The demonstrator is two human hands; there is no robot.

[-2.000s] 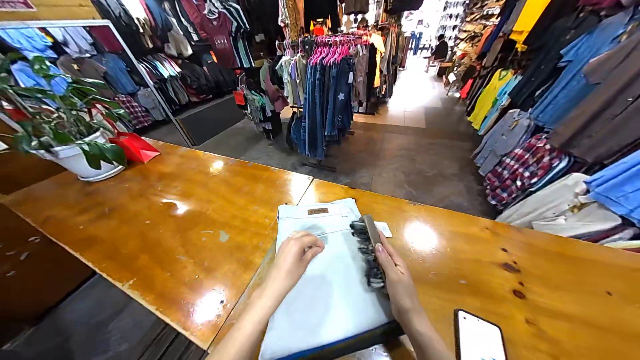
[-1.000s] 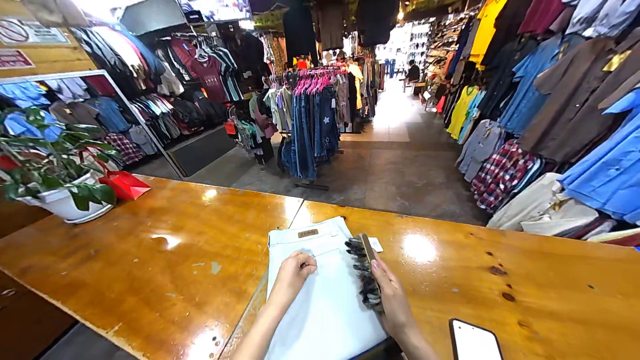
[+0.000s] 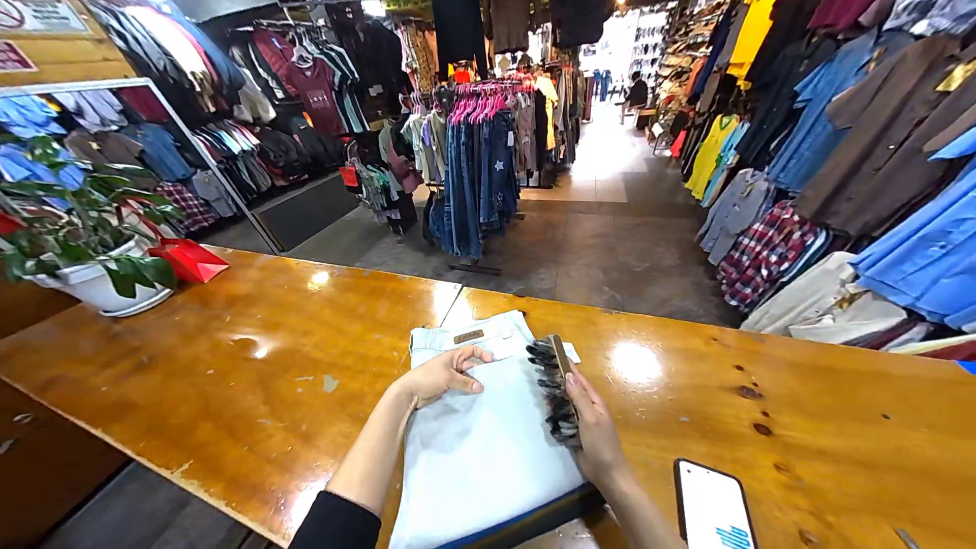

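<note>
Folded light-blue jeans (image 3: 488,450) lie on the wooden counter, their waistband with its brown patch at the far end. A darker folded garment (image 3: 534,522) shows beneath their near edge. My left hand (image 3: 446,374) rests over the upper left part of the jeans, fingers bent and apart, holding nothing. My right hand (image 3: 595,423) grips a wooden-backed brush (image 3: 563,366), held on edge at the right side of the jeans, with its dark and grey bristles facing left. A small white tag (image 3: 571,353) shows just behind the brush.
A smartphone (image 3: 715,507) lies on the wooden counter (image 3: 823,419) at the lower right. At the left are a potted plant (image 3: 114,282) and a red paper bag (image 3: 189,259). Beyond the counter stand a rack of jeans (image 3: 476,175) and hanging shirts (image 3: 877,130). A distant person (image 3: 637,90) is at the back.
The view has tilted up somewhat. Both hands keep nearly the same places over the jeans, the brush still in my right hand; the fingers of my left hand have spread a little.
</note>
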